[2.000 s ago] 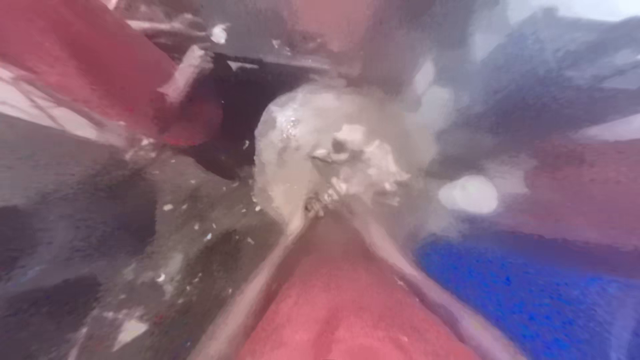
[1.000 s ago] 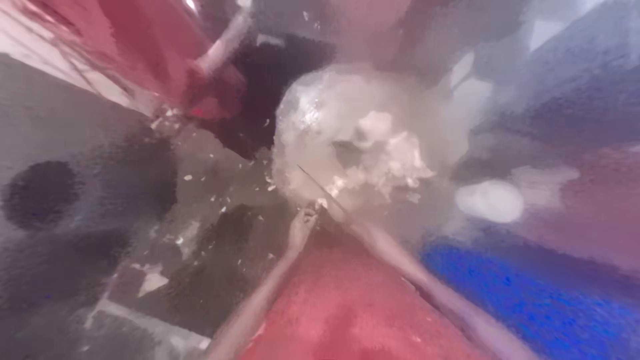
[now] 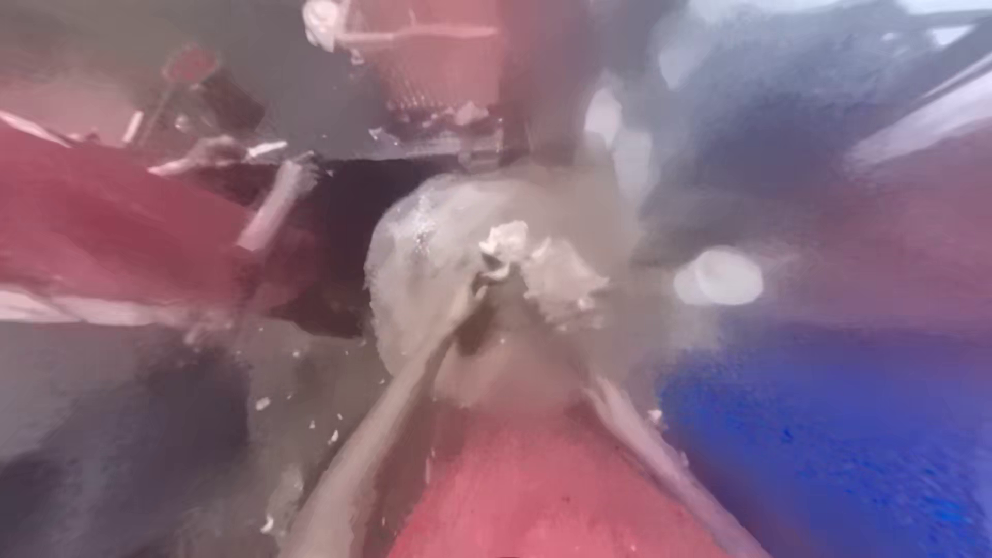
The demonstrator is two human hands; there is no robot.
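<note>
A wide, pale, rounded surface (image 3: 418, 263), perhaps a tray or a sheet, lies in front of me, blurred by a smeared lens or haze. Whitish irregular pieces (image 3: 566, 279) are heaped near its middle. My left hand (image 3: 473, 298) reaches to the near left edge of this heap, at a whitish piece (image 3: 508, 242); whether its fingers grip it cannot be made out. My right hand (image 3: 604, 391) is lower, at the near right side, close to my red clothing, its fingers blurred. Nothing can be clearly seen in it.
At the left a person in red (image 3: 101, 225) has a forearm (image 3: 271, 205) stretched out. A white rounded object (image 3: 719, 277) lies right of the heap, above a bright blue area (image 3: 837, 434). Small white scraps (image 3: 262, 404) lie scattered on the floor at lower left.
My hands were close together at the near edge of the pale surface; now they are apart, the left farther forward at the heap, the right drawn back. The view has shifted.
</note>
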